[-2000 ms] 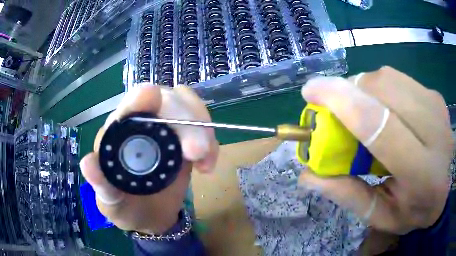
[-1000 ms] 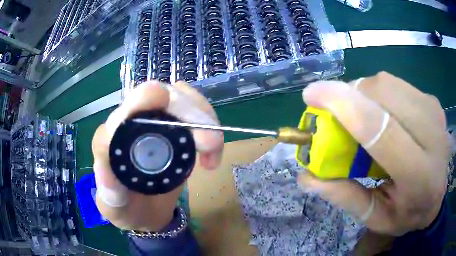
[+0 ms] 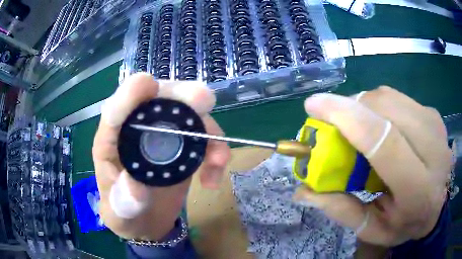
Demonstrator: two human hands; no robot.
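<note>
My left hand [image 3: 152, 202] holds a black perforated disc [image 3: 187, 167] upright by its rim, with its ring of pale holes and silver-grey round centre facing me. My right hand [image 3: 400, 146] grips the yellow body of a hand tool [image 3: 329, 157] with a blue band and brass collar. The tool's thin silver shaft crosses in front of the disc, its tip over the upper left of the disc face. Whether the tip touches cannot be told. Whitish finger cots [image 3: 129, 195] cover fingertips of both hands.
A clear tray of black parts [image 3: 243, 88] lies beyond the hands. A speckled cloth [image 3: 273, 212] lies on a tan board [image 3: 215, 217] below. A blue box [image 3: 87, 205] and stacked clear trays [image 3: 40, 187] are at left. White strips [image 3: 390, 46] cross the green bench.
The disc has turned and risen slightly in my left hand, whose fingers have shifted on the rim. The tool has moved slightly down, and its shaft now crosses nearer the disc's centre.
</note>
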